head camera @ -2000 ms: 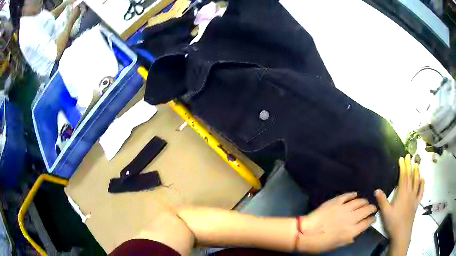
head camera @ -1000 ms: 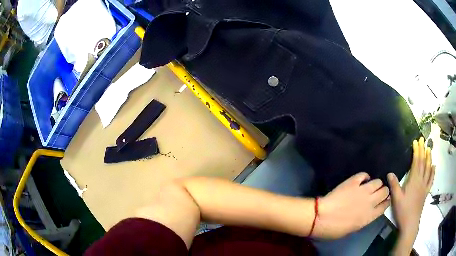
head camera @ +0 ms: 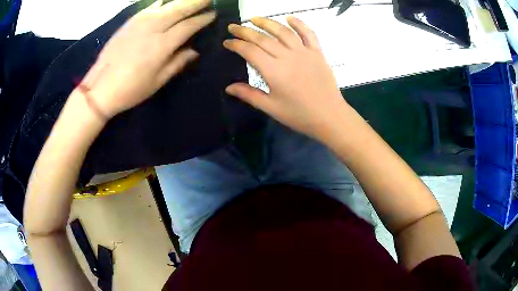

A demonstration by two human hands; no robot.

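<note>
The dark garment (head camera: 187, 116) lies over the table's front edge and spreads to the left. Its straight right edge runs between my hands. My left hand (head camera: 142, 59), slightly blurred, lies on the cloth with its fingers apart, near the top edge of the picture. My right hand (head camera: 289, 77) is over the cloth's right edge and the white table, fingers spread, with its fingertips by the cloth edge. Neither hand is closed on the cloth. The needle and machine head are out of view.
The white table (head camera: 375, 59) holds a smartphone (head camera: 434, 20) and dark blades (head camera: 341, 5) at the top. A blue bin (head camera: 494, 142) stands at right. At lower left are a yellow tube (head camera: 113, 186), cardboard (head camera: 133, 227) and black cloth strips (head camera: 85, 247).
The view has swung right and down towards my lap. My hands, close together before, are now apart, with my left hand further left on the garment. The garment's pocket button has left the view.
</note>
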